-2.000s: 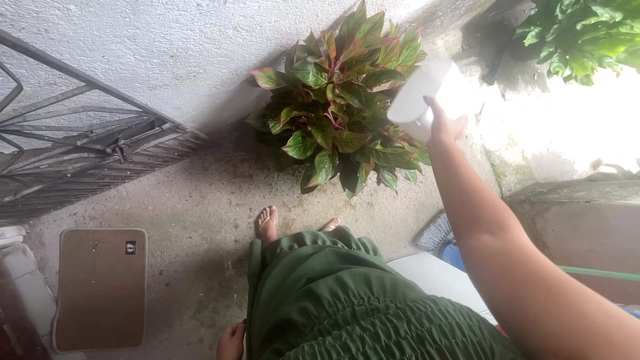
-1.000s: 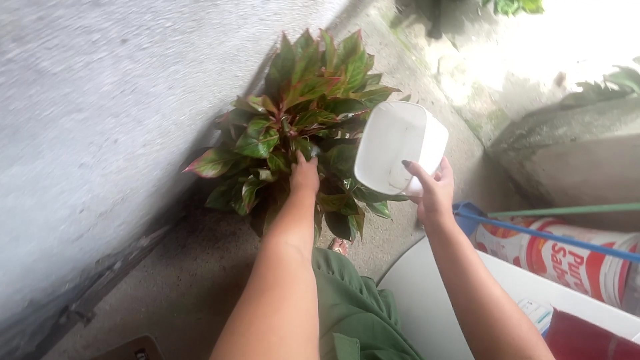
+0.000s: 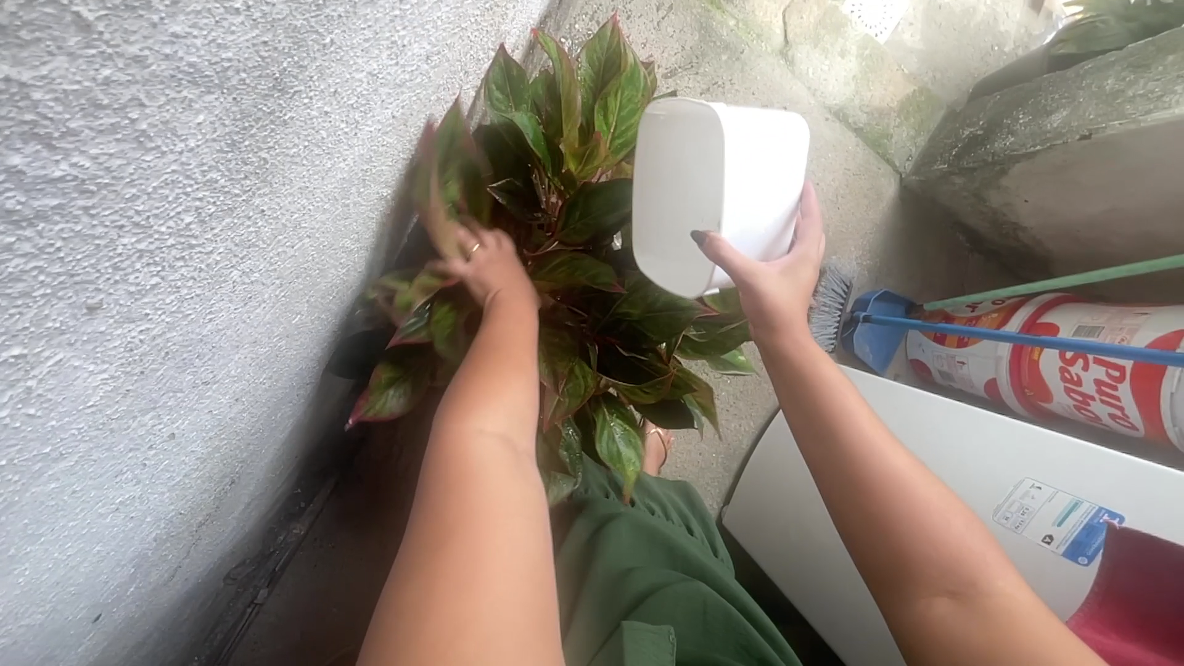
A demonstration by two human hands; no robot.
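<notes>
A leafy plant with red-edged green leaves (image 3: 592, 217) grows beside the rough wall, some of its leaves wet. My left hand (image 3: 486, 264) is among the leaves on the plant's wall side, blurred, with a ring on one finger; leaves touch its fingers, and whether it grips one is unclear. My right hand (image 3: 777, 268) holds a white plastic container (image 3: 763, 180) over the plant's right side, thumb at the rim and fingers behind. The container is tipped, its mouth facing left toward the plant. The plant's base is hidden by leaves.
A rough white wall (image 3: 203, 240) runs along the left. At the right are a broom with grey bristles (image 3: 831, 305), a blue-handled tool (image 3: 879, 328), printed plastic buckets (image 3: 1064, 356), a white appliance (image 3: 925, 462) with a red cloth (image 3: 1133, 587), and a concrete ledge (image 3: 1064, 176).
My left hand, low beside the dress two seconds ago, came into the plant's middle, then moved to its wall-side leaves. My right hand keeps hold of the container. The view has come closer to the plant.
</notes>
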